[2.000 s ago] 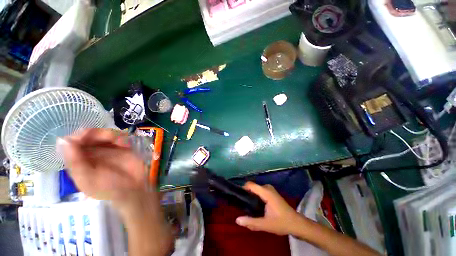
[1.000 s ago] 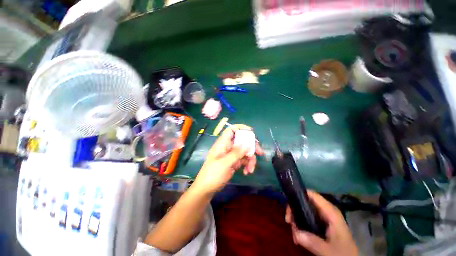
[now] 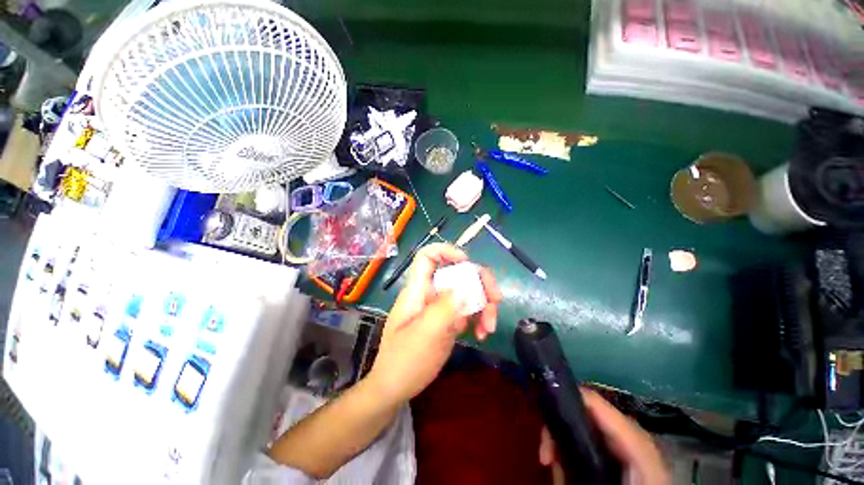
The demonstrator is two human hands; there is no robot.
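My left hand point(image 3: 417, 332) holds a small white rounded-square part point(image 3: 460, 287), a back cover by its look, above the front edge of the green mat. My right hand point(image 3: 621, 440) is gripped around a thick black electric screwdriver point(image 3: 561, 393), its tip end pointing up and left. The screwdriver is apart from the part, to its right. The right hand is partly cut off by the bottom edge. The thin bit cannot be made out, and no screws can be made out at my fingers.
Tweezers point(image 3: 641, 292) and a small pink part point(image 3: 682, 260) lie right. A watch body point(image 3: 464, 191), yellow-ended tool point(image 3: 473, 230), blue-handled cutters point(image 3: 516, 163) and screw cup point(image 3: 437, 151) lie behind my left hand. A white fan point(image 3: 223, 95), orange-edged meter point(image 3: 401, 200) and foam tray point(image 3: 237, 284) are left.
My left hand came from the left, now holding the white part that lay on the mat. The screwdriver moved right and became more upright. The view shifted, bringing the fan and left tray further in.
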